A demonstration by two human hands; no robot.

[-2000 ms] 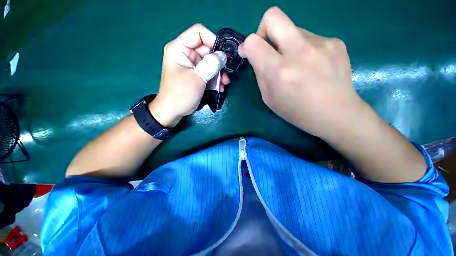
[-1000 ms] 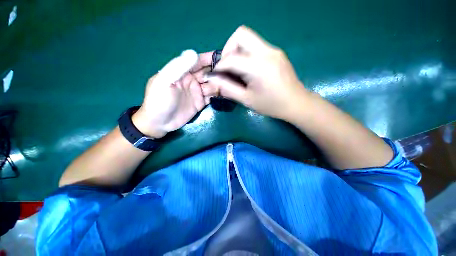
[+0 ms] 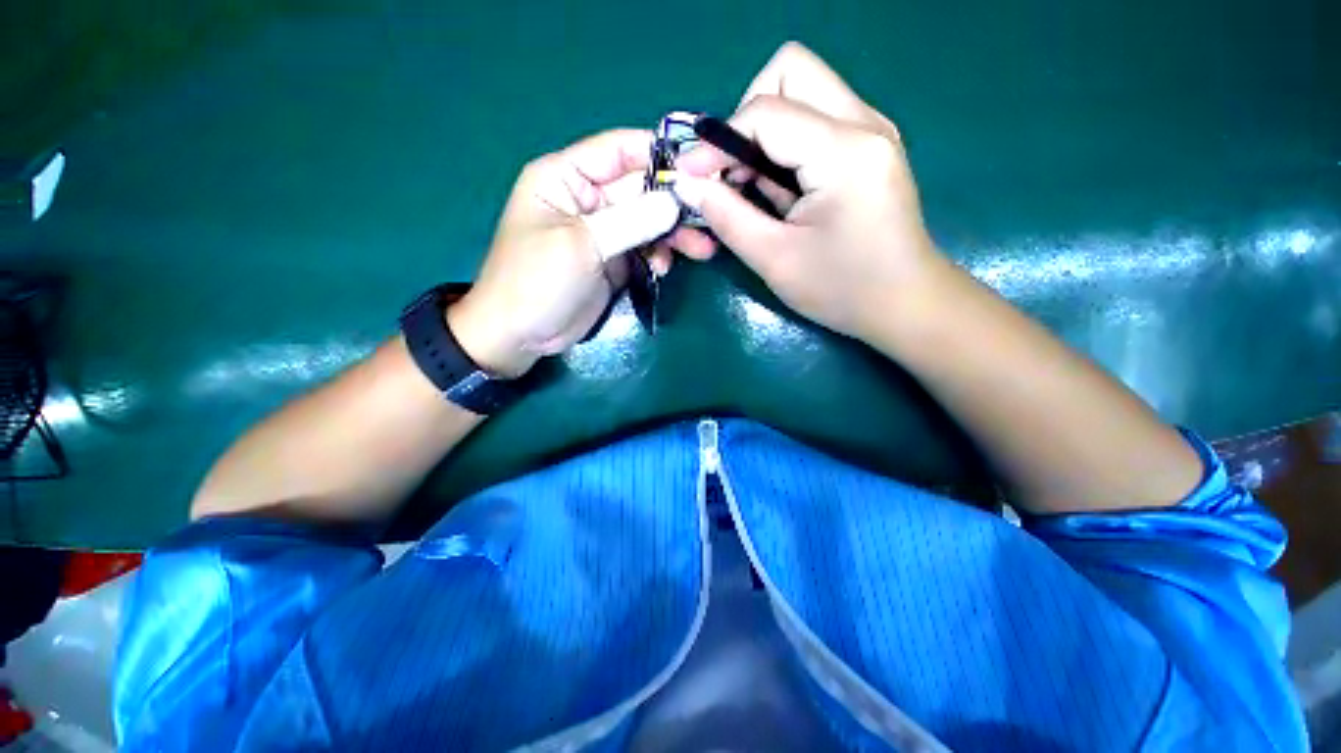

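Observation:
My left hand (image 3: 566,243), with a white cot on the thumb, is shut on a small black watch housing (image 3: 662,159) held in the air, turned nearly edge-on. A small silver-white and yellow-orange part (image 3: 668,178) shows at the housing between the fingertips. A glossy black piece (image 3: 643,288) hangs below my left fingers. My right hand (image 3: 838,206) holds dark tweezers (image 3: 746,153), slanting up and left to the top of the housing. The right fingertips are at the housing. The inside of the housing is mostly hidden.
The green glossy surface (image 3: 368,162) lies under both hands. A black wire fan cage (image 3: 22,383) is at the left edge. A white piece (image 3: 47,184) lies at the upper left. A black band (image 3: 443,347) is on my left wrist.
My left thumb has come back down onto the housing, which is turned more edge-on than at first. The tweezers now show clearly in my right hand, which is at the housing.

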